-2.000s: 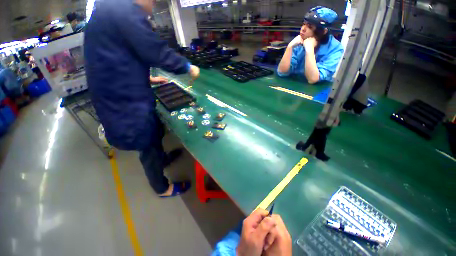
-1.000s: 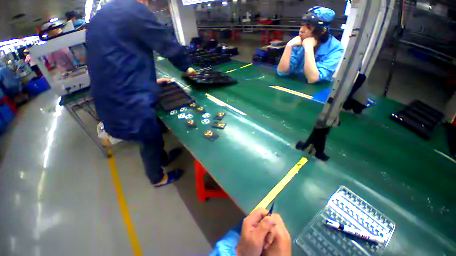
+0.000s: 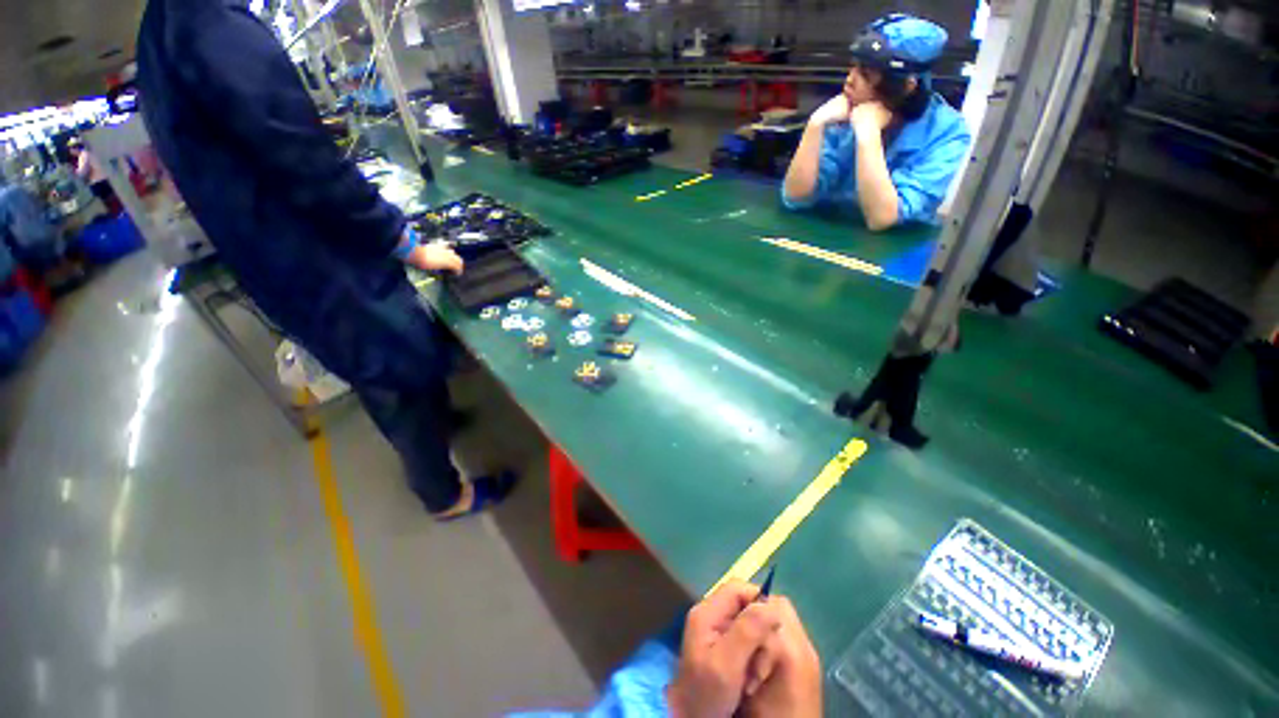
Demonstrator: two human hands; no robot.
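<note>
My left hand point(image 3: 718, 656) and my right hand point(image 3: 788, 671) are pressed together at the bottom centre, fingers closed around a thin dark pointed tool point(image 3: 766, 584). Only its tip shows above the fingers; the rest is hidden. Past the hands, a yellow tape strip point(image 3: 797, 516) crosses the green bench point(image 3: 701, 484). To their right lies a clear blister tray point(image 3: 1013, 582), with a white marker pen point(image 3: 999, 648) resting on it.
Small dark gold-centred modules point(image 3: 592, 375) and whitish rings point(image 3: 581, 338) lie beside a black tray point(image 3: 491, 278). A person in dark blue point(image 3: 302, 211) stands at the bench's left edge; another point(image 3: 898, 154) leans opposite. A metal upright point(image 3: 968, 197) and red stool point(image 3: 572, 512) are nearby.
The standing person has moved left and back along the bench. A filled black tray has moved from mid-bench to beside the near black tray. My hands have barely moved.
</note>
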